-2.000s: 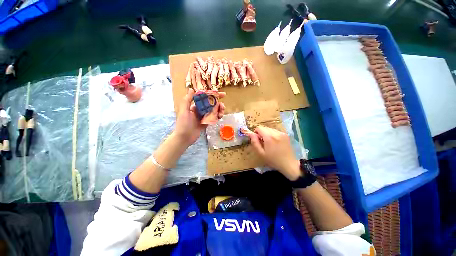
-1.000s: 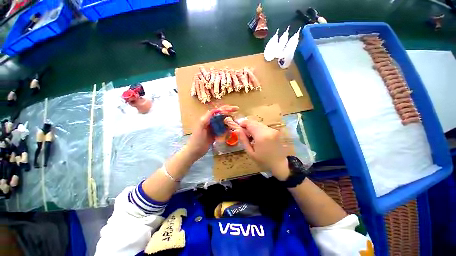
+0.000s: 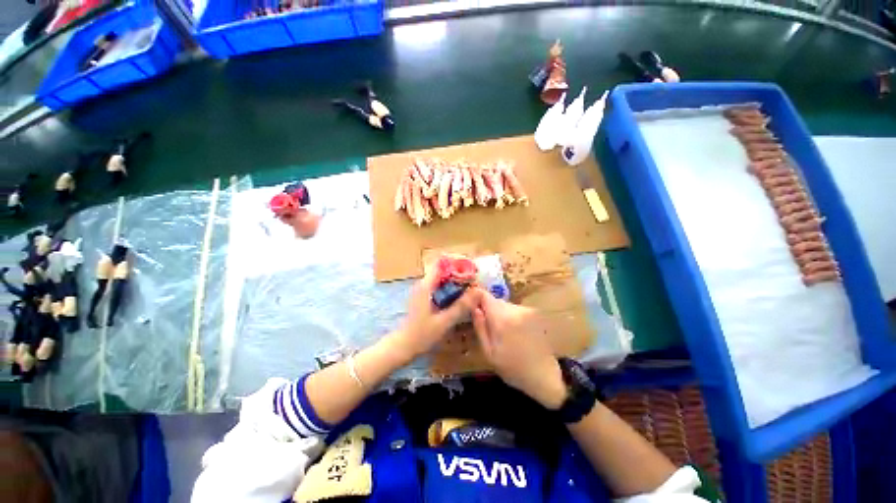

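Observation:
My left hand (image 3: 424, 319) holds a figurine part (image 3: 451, 287) with a dark blue-black end and a red-pink top, above the small stained cardboard. My right hand (image 3: 516, 339) is beside it, fingertips pinched together and touching or nearly touching the part. Whether a thin tool is in those fingertips cannot be made out. The blue cap (image 3: 499, 291) shows just right of the part on the pale square. The orange cap is hidden. Small pink-cream parts (image 3: 460, 189) lie heaped in a row on the cardboard mat (image 3: 393, 253) behind my hands.
White bottles (image 3: 574, 131) stand at the mat's top right. A blue tray (image 3: 688, 329) with brown-pink parts (image 3: 789, 201) is at right. A red-topped piece (image 3: 294, 208) lies left on plastic sheeting (image 3: 285, 324). Black-and-cream parts (image 3: 39, 305) are piled far left. The green belt (image 3: 265, 118) carries more pieces.
The part in my left hand has turned, so its red end now shows. My right fingertips have come to its lower side. The view has shifted, and pieces on the belt appear further right.

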